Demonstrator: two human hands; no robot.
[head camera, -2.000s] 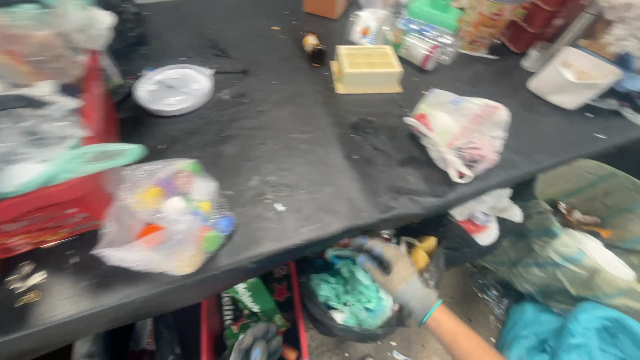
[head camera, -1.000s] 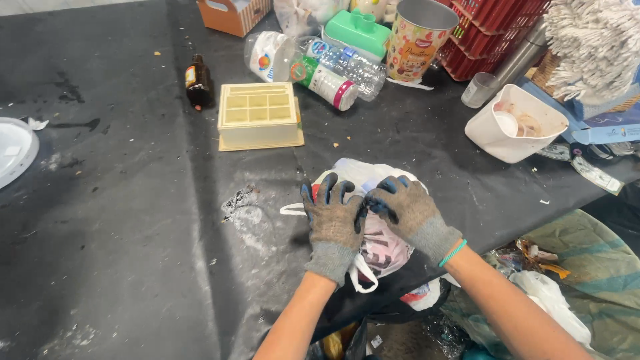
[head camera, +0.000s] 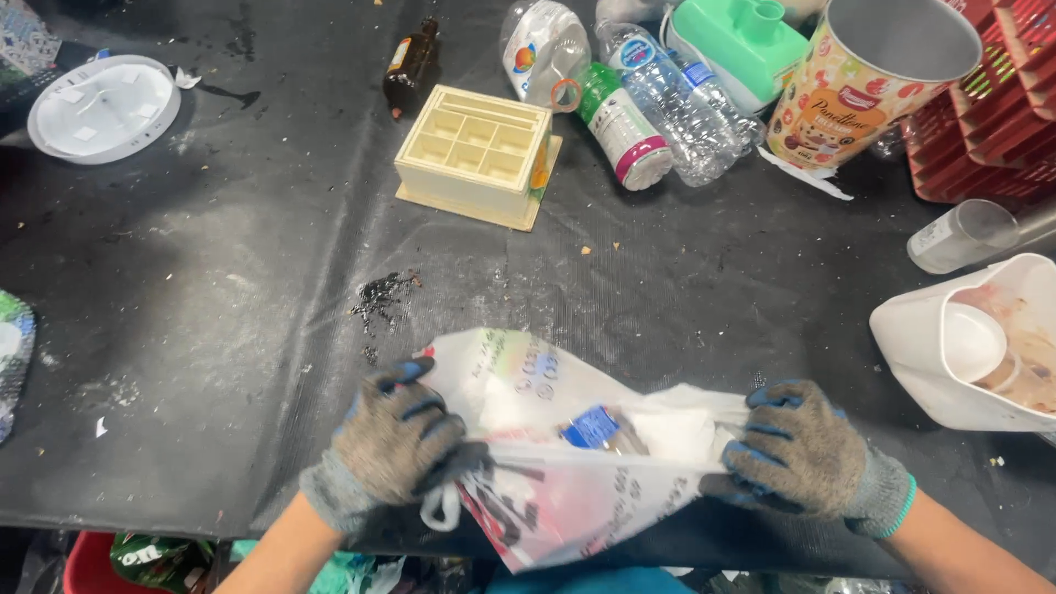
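A white printed plastic bag (head camera: 569, 503) is stretched wide at the table's front edge, its mouth spread apart. My left hand (head camera: 400, 437), in a grey and blue work glove, grips the bag's left side, beside a looped handle. My right hand (head camera: 796, 450), gloved alike with a teal band at the wrist, grips its right side. Inside the bag show a crumpled clear plastic item with a blue label (head camera: 592, 427) and some white material. The fingertips are partly hidden behind the plastic.
A cream compartment box (head camera: 474, 153) lies beyond the bag. Behind are a brown bottle (head camera: 411, 70), several plastic bottles (head camera: 627, 136), a green container (head camera: 742, 49), a panettone tub (head camera: 858, 91) and red crates (head camera: 982, 107). At right stand a clear cup (head camera: 961, 237) and white bin (head camera: 916, 338); a round lid (head camera: 105, 109) lies left.
Two seconds ago the bag lay closed up on the table and my right hand was below the edge. One second ago both hands were close together on it; now they are apart and the bag is open.
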